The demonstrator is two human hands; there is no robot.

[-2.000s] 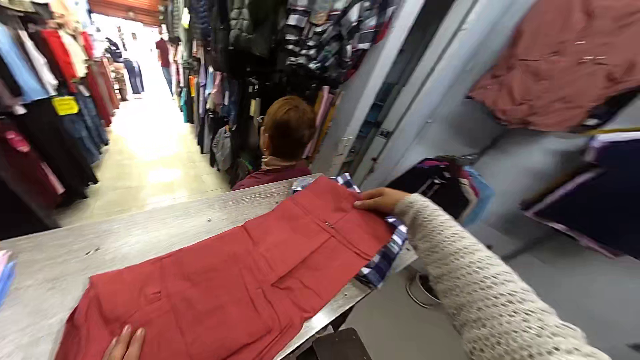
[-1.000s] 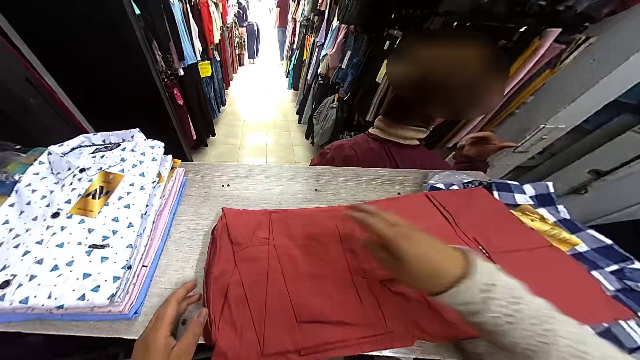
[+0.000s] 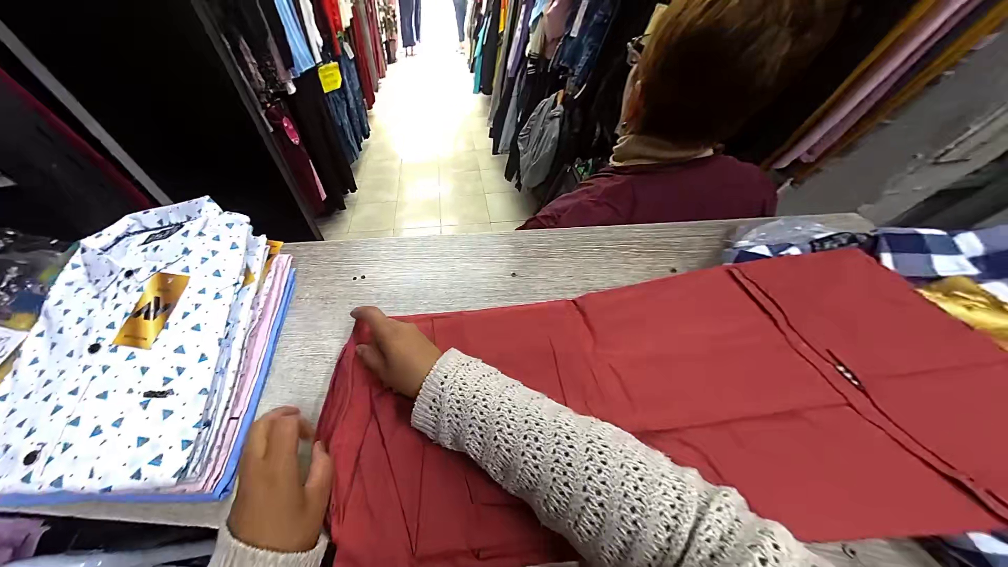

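Note:
A red cloth garment (image 3: 693, 354) lies flat and stretched across the wood-look counter (image 3: 488, 268), its right end over a navy and white checked shirt (image 3: 921, 250). My right hand (image 3: 396, 352) reaches across to the garment's far left corner, fingers curled at its edge; whether they pinch the cloth is hard to tell. Near the garment's lower left edge rests my left hand (image 3: 281, 480), thumb and fingers apart, with the thumb beside the cloth. A small dark slit with a light detail shows on the garment's right part.
At the left, a stack of folded shirts (image 3: 150, 354) has a white, blue-patterned one on top. A person in a maroon top (image 3: 669, 189) is just beyond the counter. Racks of hanging clothes (image 3: 543, 71) line a tiled aisle (image 3: 437, 185). Gold packaging (image 3: 972, 307) lies at the right.
My right hand has moved left over the red garment to its far left corner. My left hand stays by the left edge. The person beyond the counter has turned the head and lowered a raised hand from view.

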